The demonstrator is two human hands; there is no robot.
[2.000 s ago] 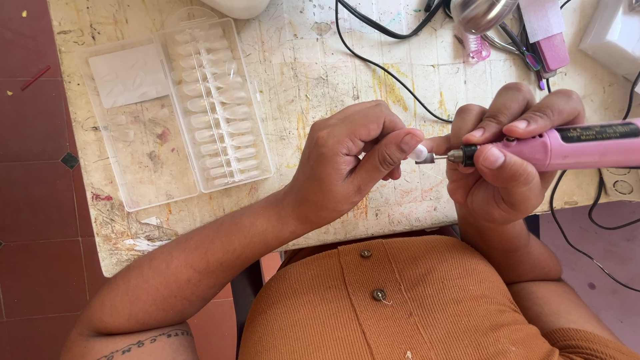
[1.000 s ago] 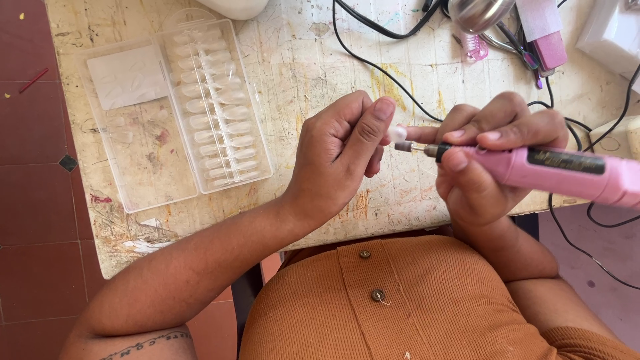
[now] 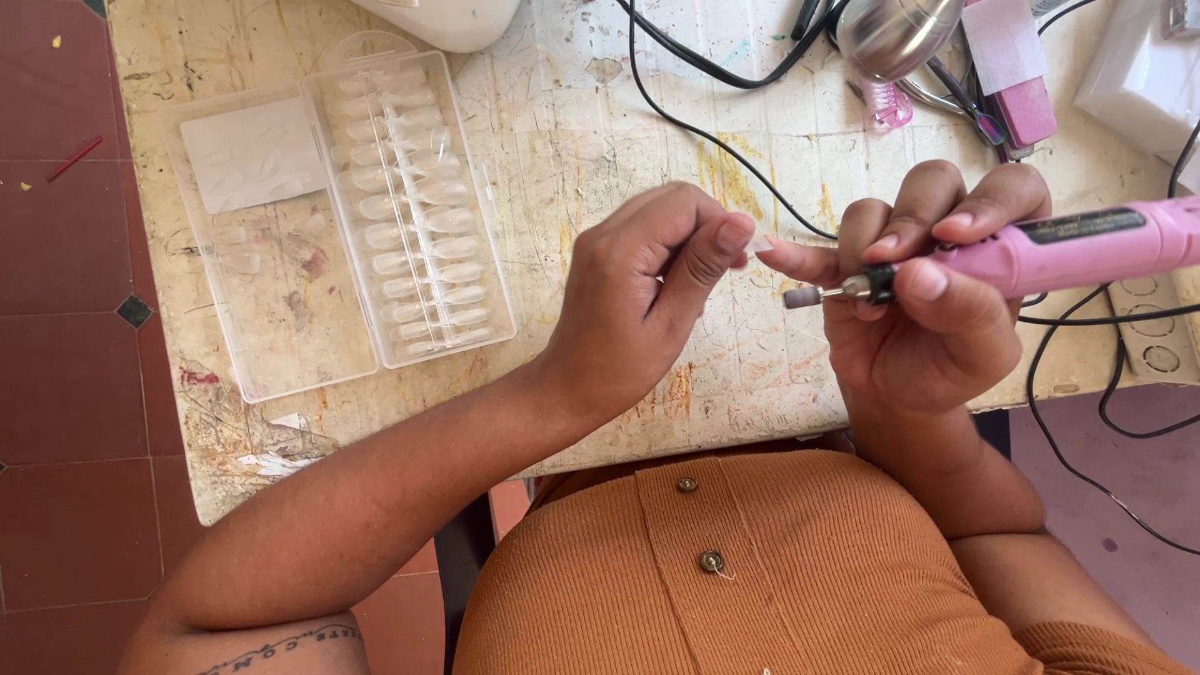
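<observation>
Near the middle, my left hand (image 3: 647,281) pinches a small translucent nail tip (image 3: 757,244) between thumb and curled fingers. My right hand (image 3: 923,291) grips a pink electric nail drill (image 3: 1078,246) by its front end. The drill's grey sanding bit (image 3: 802,297) points left, below the nail tip and apart from it. The right little finger reaches over to the nail tip's edge. To the left lies an open clear plastic case (image 3: 382,365); its right half holds rows of clear nail tips (image 3: 439,220), its left half a few loose tips and a white card (image 3: 253,155).
Black cables (image 3: 689,127) cross the table's back and right side. A metal lamp head (image 3: 895,33), a pink clip (image 3: 886,105), scissors and a pink block (image 3: 1027,112) lie at the upper right. White objects stand at the back. A power strip (image 3: 1158,328) sits at the right edge.
The drill and its bit have moved down and to the right, away from the nail tip. My left hand keeps its pinch, turned a little from its earlier pose.
</observation>
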